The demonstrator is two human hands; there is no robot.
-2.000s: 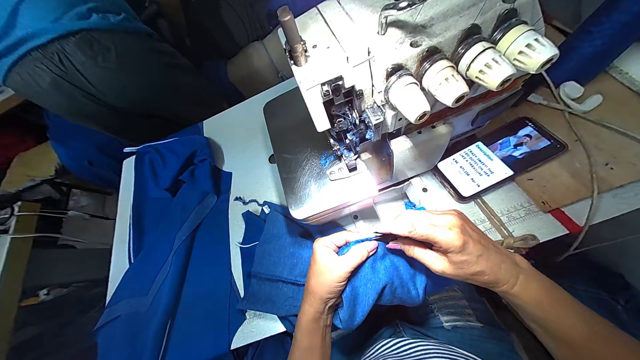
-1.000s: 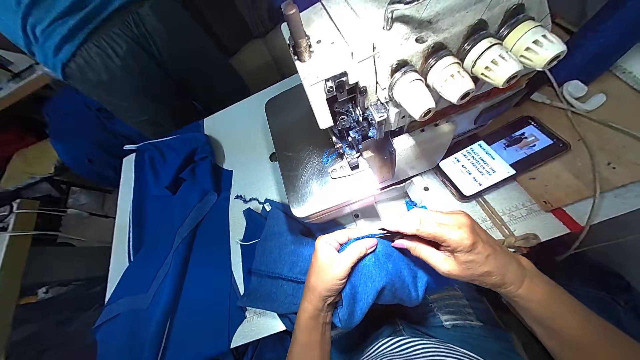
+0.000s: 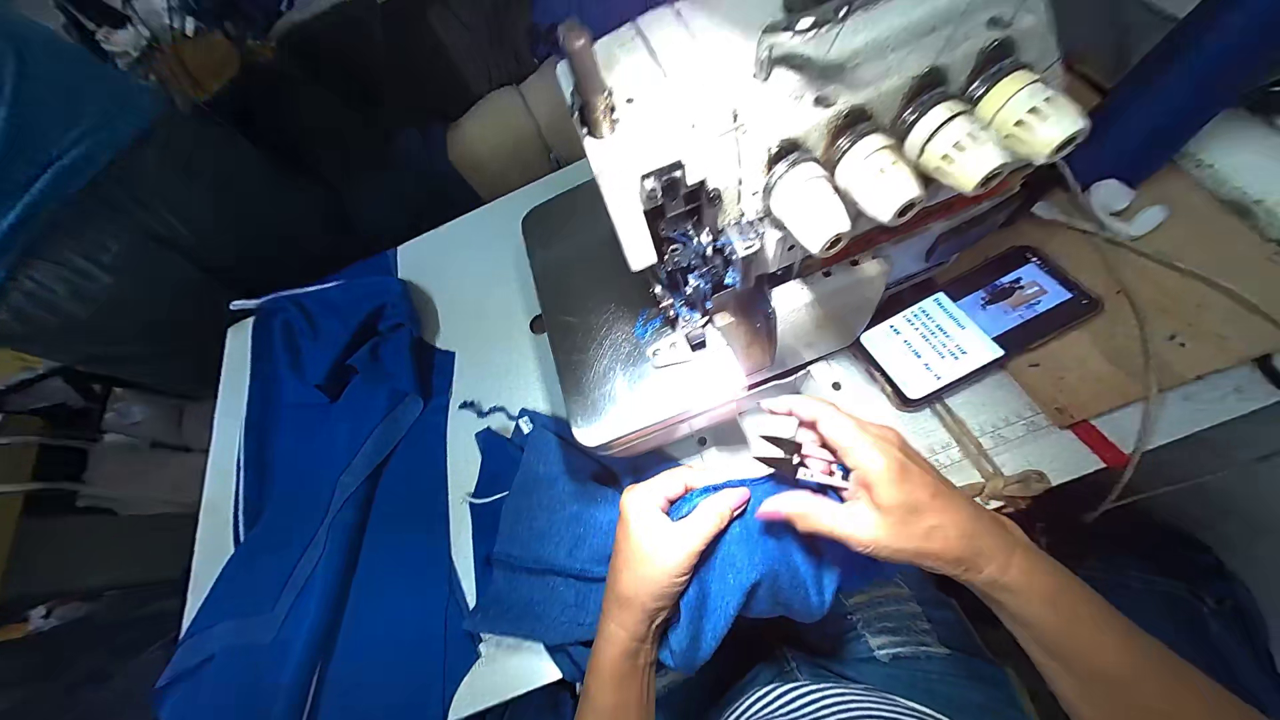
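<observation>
My left hand (image 3: 665, 535) pinches the upper edge of a blue knit fabric piece (image 3: 750, 590), which hangs bunched over my lap. Thread snips (image 3: 800, 462) with dark blades lie in my right hand (image 3: 880, 490), their tips pointing left just above that edge; the thumb is spread below them. Directly behind both hands stands an overlock sewing machine (image 3: 690, 120), with blue thread and lint around its needle area and presser foot (image 3: 680, 345). More of the blue fabric (image 3: 560, 530) spreads left of my left hand, beside the machine's metal plate (image 3: 600, 330).
Blue garment panels (image 3: 390, 540) with a white edge lie on the white table (image 3: 480, 270) at left. To the right, a lit phone (image 3: 980, 320) rests near a brown board (image 3: 1180, 290) and a cable (image 3: 1150, 390). A person's dark-clothed legs (image 3: 250, 150) are beyond the table.
My right hand has come away from the fabric edge, and its thumb and fingers have spread around the snips, whose blades now show plainly. My left hand still pinches the fabric.
</observation>
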